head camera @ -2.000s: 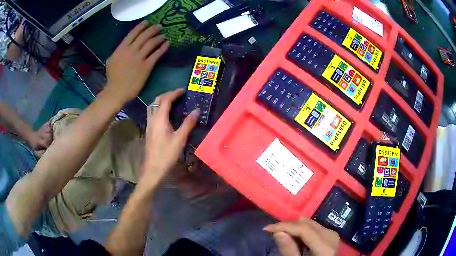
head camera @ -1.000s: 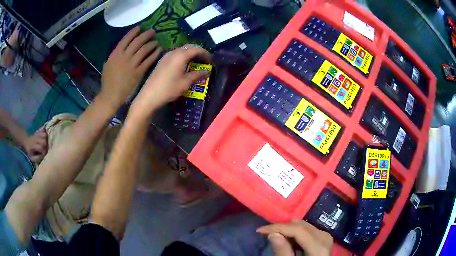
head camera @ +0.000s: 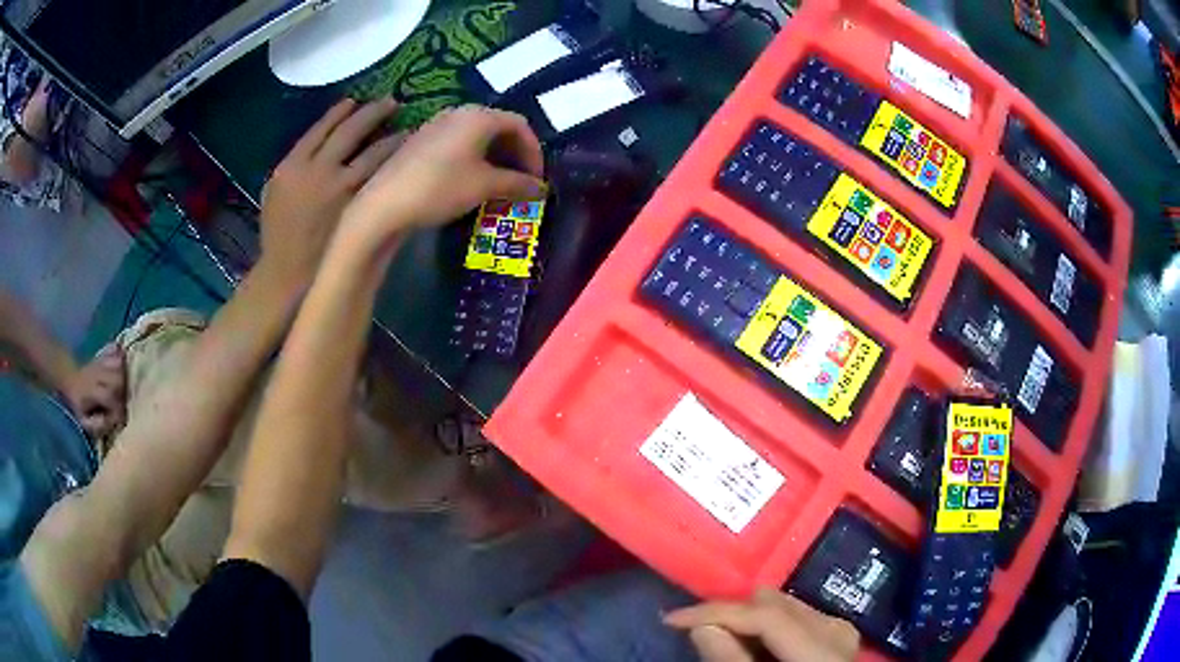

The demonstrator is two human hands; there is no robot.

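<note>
A black keypad phone (head camera: 501,278) with yellow film lies screen-up on the dark bench left of the red tray. My left hand (head camera: 447,168) is bent over its film end, thumb and fingertips together at that edge; whether they grip it is hidden. My right hand (head camera: 770,631) is at the bottom edge, partly cut off, fingers slightly apart, nothing seen in it. The red tray (head camera: 569,485) holds several phones, some screen-up, others back-up. One phone (head camera: 964,524) lies across the back-up ones. A printed label sheet (head camera: 714,462) lies in the front left slot.
Another person's hand (head camera: 317,175) and bare arm reach in from the left beside mine. A monitor (head camera: 142,52) and white round stand (head camera: 347,36) are at the upper left. Two white-faced black pieces (head camera: 589,96) lie behind the phone. A pale soft block (head camera: 1128,420) stands right of the tray.
My left hand has moved from the phone's keypad end to its film end, and its fingertips have drawn back to the top edge. My right hand stays nearly in place.
</note>
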